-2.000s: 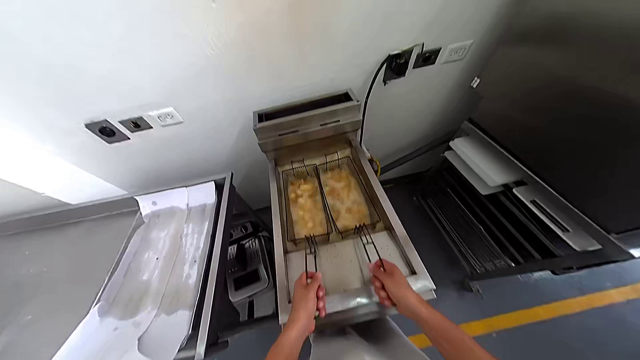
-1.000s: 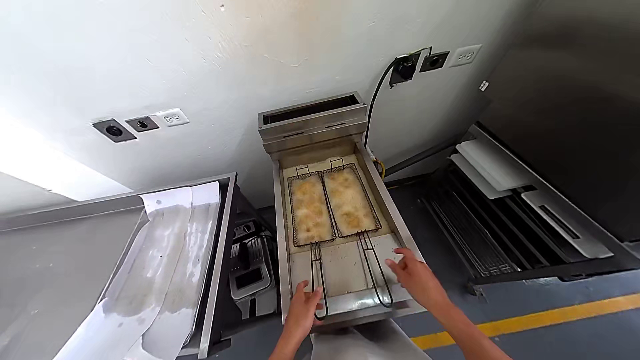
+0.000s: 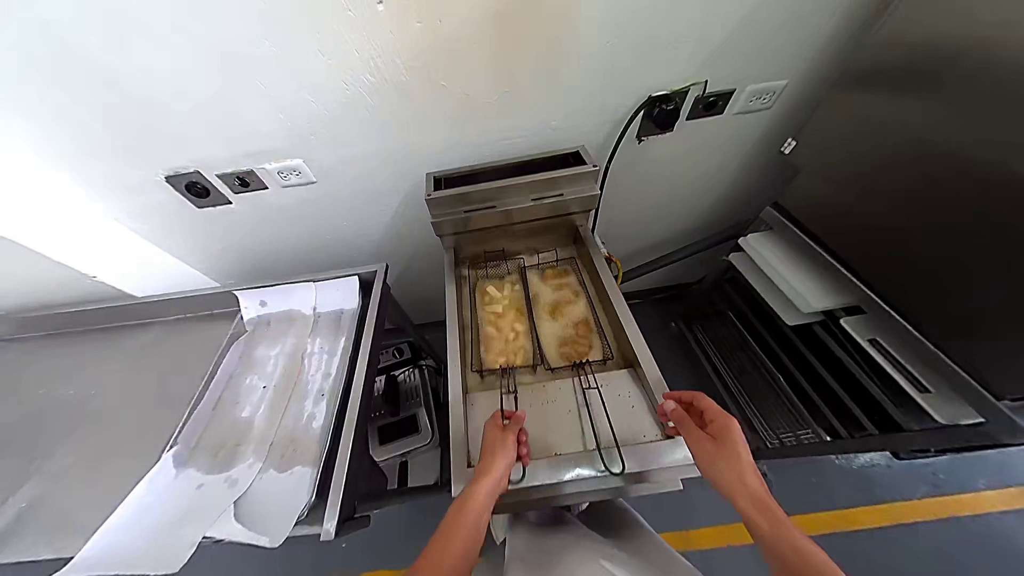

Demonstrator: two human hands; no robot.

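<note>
Two wire fry baskets sit side by side in the bubbling oil of a stainless steel deep fryer point(image 3: 632, 320). The left wire basket point(image 3: 504, 320) holds pale cut pieces of food; golden pieces lie in the right wire basket point(image 3: 566, 316). My left hand point(image 3: 504, 444) is closed around the left basket's handle. My right hand point(image 3: 700, 424) is at the fryer's right front edge, fingers curled with the thumb near the rim. Beside it, the right basket's handle point(image 3: 602, 424) rests over the fryer's front, untouched.
On the left, a steel table point(image 3: 104, 400) carries a tray lined with oil-stained white paper point(image 3: 264, 400). A grey appliance point(image 3: 402, 428) stands low between table and fryer. To the right is a dark rack point(image 3: 768, 368) with white panels. A black cable point(image 3: 618, 152) runs down from a wall outlet.
Two seconds ago each hand held a basket handle; one second ago the right hand was off its handle. The left hand now grips the left handle, and the right hand is at the fryer's edge.
</note>
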